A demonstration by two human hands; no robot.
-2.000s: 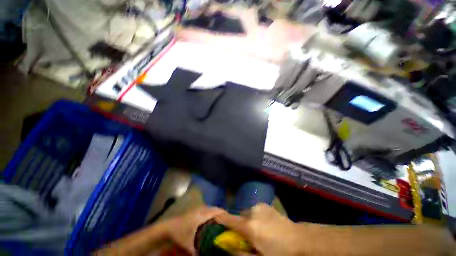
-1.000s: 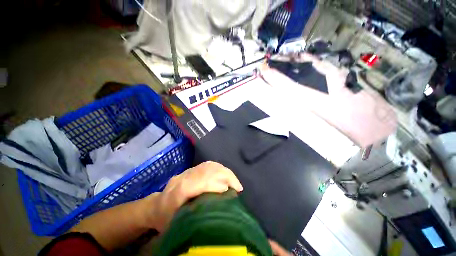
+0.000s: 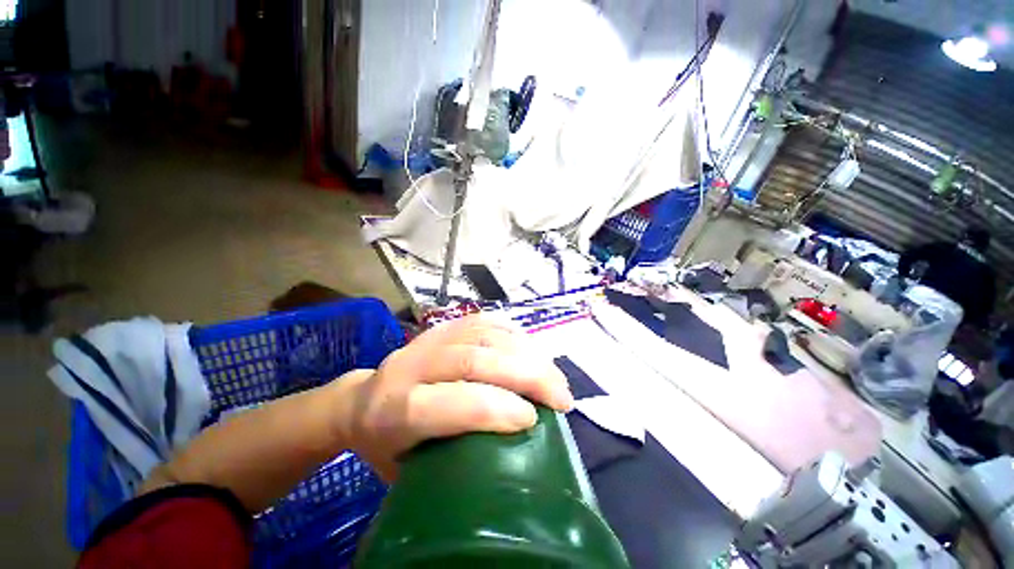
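Observation:
A dark green bottle (image 3: 495, 500) is raised close to the camera at the bottom centre, its lower part cut off by the picture's edge. My left hand (image 3: 450, 383) is wrapped over its far side. My right hand is not in view. A dark fabric panel (image 3: 667, 500) lies on the white table behind and right of the bottle, partly hidden by it. The white sewing machine head (image 3: 839, 517) shows at the bottom right, cut off by the edge.
A blue plastic basket (image 3: 295, 353) with grey striped cloth (image 3: 139, 383) over its side stands left. Pink fabric (image 3: 795, 417) and a dark piece (image 3: 678, 326) lie behind the panel. Another blue basket (image 3: 665, 228), a pole and pale draped cloth stand further back. A person in dark clothing (image 3: 954, 278) is far right.
The view has tilted up and the bottle has risen from near my lap towards the camera. My left hand stays on it. My right hand has gone out of view.

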